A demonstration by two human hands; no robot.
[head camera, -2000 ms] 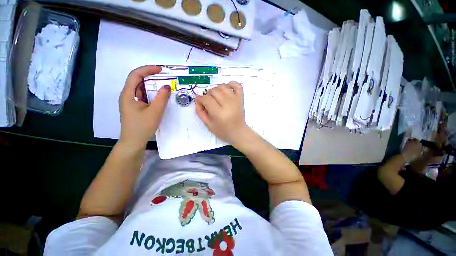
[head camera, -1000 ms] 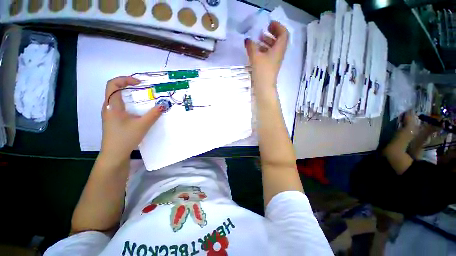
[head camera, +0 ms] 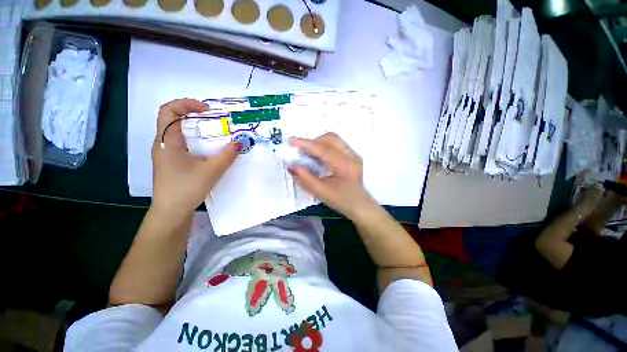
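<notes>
A white card panel (head camera: 251,196) lies on the white work sheet in front of me, tilted. Two green circuit boards (head camera: 256,115) lie along its far edge, with a yellow part (head camera: 224,125) at the left. My left hand (head camera: 182,155) grips the card's left side, its thumb on a round speaker (head camera: 243,143) with thin wires. A small sub-board (head camera: 276,136) sits right of the speaker. My right hand (head camera: 330,168) holds a small white-translucent thing, seemingly a glue bottle (head camera: 306,159), beside the sub-board; it is blurred and its tip is unclear.
A speaker tray (head camera: 196,19) with round tan holes is at the back. A clear tub (head camera: 100,103) of white slips is at left, crumpled tissue (head camera: 407,49) at back right. Upright card assemblies (head camera: 505,103) stand on brown cardboard (head camera: 474,206). Another person's arm (head camera: 567,230) is far right.
My right hand first was at the small parts, then reached to the tissue area at back right, and is now back over the card with the white-translucent thing. My left hand stays on the card.
</notes>
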